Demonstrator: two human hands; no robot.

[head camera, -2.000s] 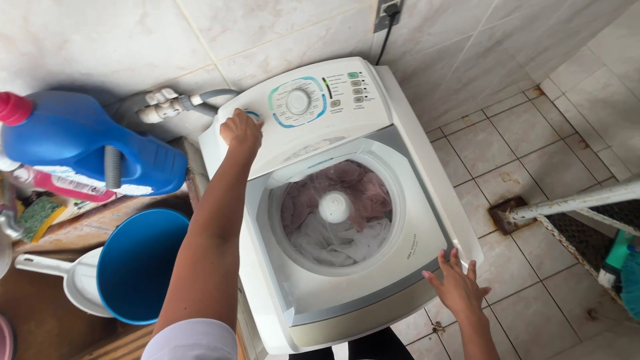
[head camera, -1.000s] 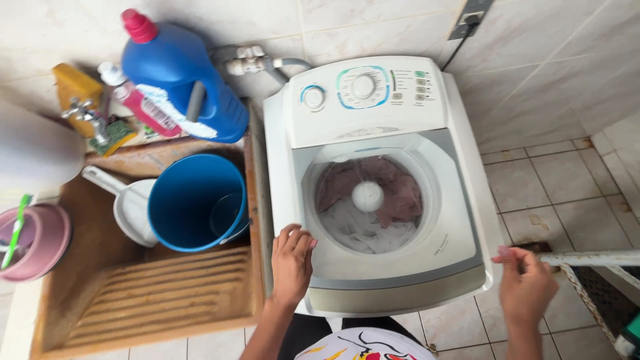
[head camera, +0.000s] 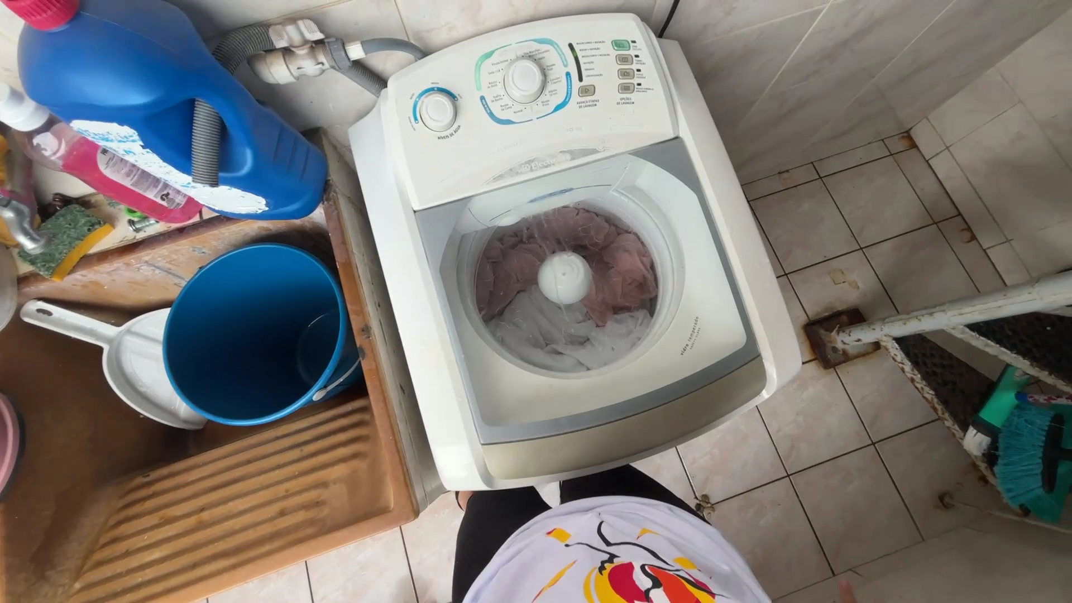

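Directly in front of me is a white top-loading washing machine (head camera: 783, 335) with its clear lid (head camera: 703, 276) down. Through the lid, pink cloth (head camera: 620, 268) and white cloth (head camera: 553, 335) lie around the white agitator (head camera: 564, 278), and water seems to fall on them. The panel carries a large program dial (head camera: 524, 79), a smaller water-level dial (head camera: 438, 110) and several buttons. My left hand is out of view. Of my right hand, only what may be a fingertip (head camera: 847, 591) shows at the bottom edge, so its hold cannot be made out.
At left, a brown wash sink (head camera: 368, 469) with a ribbed board holds a blue bucket (head camera: 251, 335) and a white plastic pan (head camera: 142, 360). A blue jug (head camera: 167, 92), a pink bottle (head camera: 109, 159) and a sponge (head camera: 65, 241) stand behind. A rusty white metal frame (head camera: 963, 314) and teal brush (head camera: 1034, 456) are at right.
My left hand was at the small dial, then above the machine's front left edge, and is now out of view. My right hand has left the machine's front right corner.
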